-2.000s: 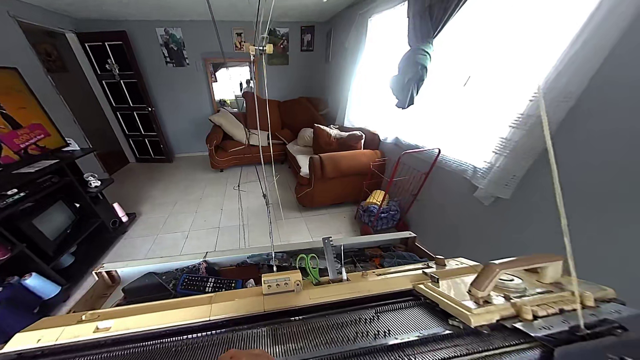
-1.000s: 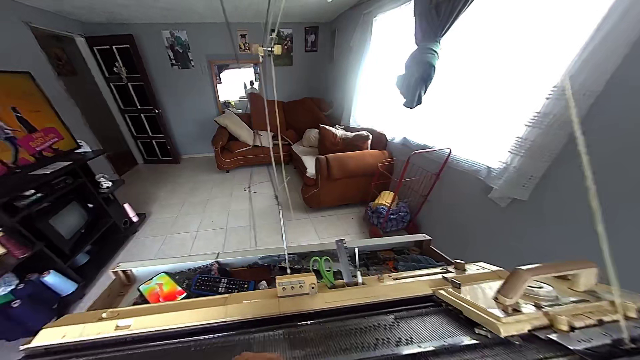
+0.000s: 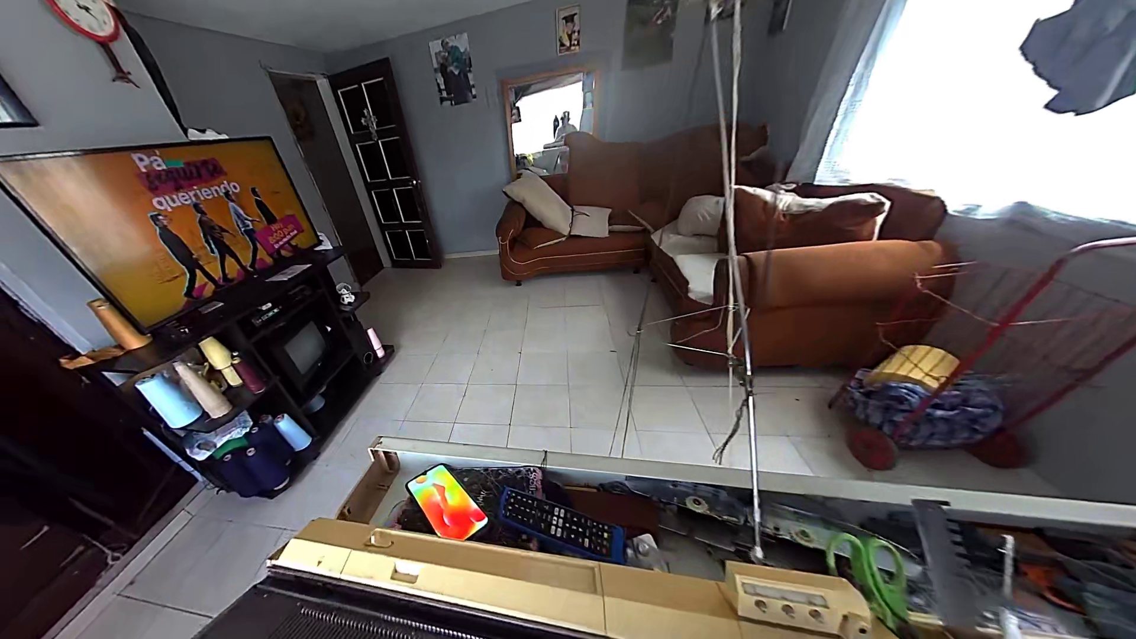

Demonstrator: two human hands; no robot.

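Note:
Neither of my hands shows in the head view now. A knitting machine with a cream plastic body [image 3: 497,577] crosses the bottom, its dark needle bed [image 3: 355,612] partly cut off by the lower edge. The row counter [image 3: 794,599] sits on its back rail. Behind it, in an open tray [image 3: 568,463], lie a smartphone [image 3: 446,502] with a bright, colourful screen, a dark remote control [image 3: 562,524] in a blue case, green-handled scissors [image 3: 870,568] and a grey toothed tool [image 3: 945,559]. A metal yarn mast [image 3: 752,461] rises behind the machine, strands of yarn beside it.
At the left, a black stand [image 3: 311,355] holds a television [image 3: 169,222] and several yarn cones [image 3: 169,399]. Brown sofas [image 3: 825,293] stand across the tiled floor [image 3: 497,373]. A red hand cart [image 3: 1003,355] with a bundle [image 3: 932,408] is at the right.
The view has swung left and down. The smartphone, absent from the tray in the oldest frame, lies there one second ago and now. The bit of a hand at the bottom edge is out of view.

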